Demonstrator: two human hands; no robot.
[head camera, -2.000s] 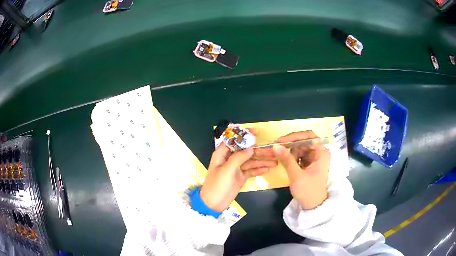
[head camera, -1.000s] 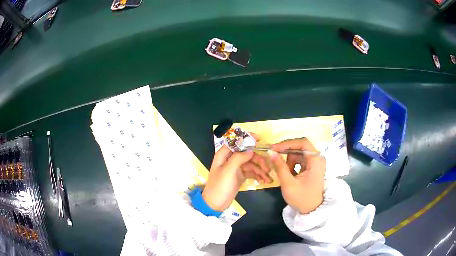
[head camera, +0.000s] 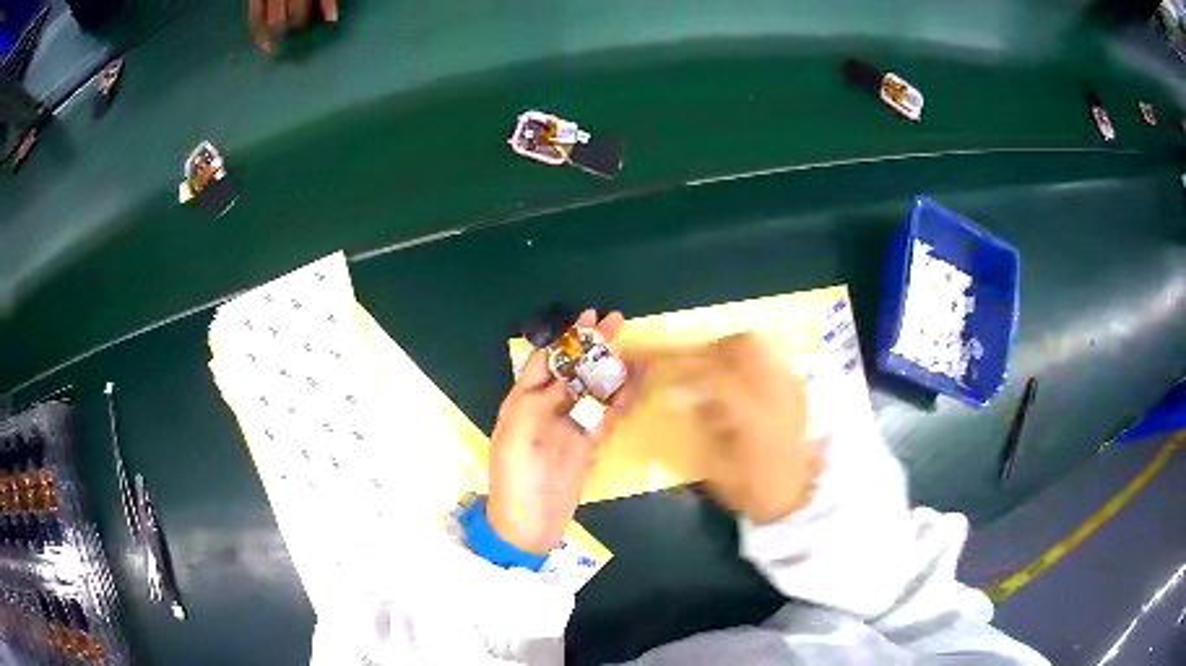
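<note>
My left hand (head camera: 533, 449), with a blue wrist band, holds a small device subassembly (head camera: 588, 362) above the yellow sheet. Its rounded shell lies open side up, with orange and silver parts inside, and a dark round-cornered piece (head camera: 552, 325) hangs from its upper left. A small white square piece (head camera: 587, 414) is at my left palm and fingers, just below the shell. My right hand (head camera: 754, 423) is motion-blurred over the yellow sheet (head camera: 650, 466), to the right of the device and apart from it. Whether it holds the tweezers cannot be told.
A blue bin (head camera: 953, 306) with loose white parts stands right, a dark thin tool (head camera: 1020, 427) beside it. White printed sheets (head camera: 306, 390), tweezers (head camera: 146, 520) and a blister tray (head camera: 39, 520) lie left. Units (head camera: 544, 138) sit on the green belt; another person's hand (head camera: 291, 18) is far left.
My right hand has moved away from the device and blurred. My left hand has opened more, showing the white square piece. Another unit and a person's hand now show at the upper left.
</note>
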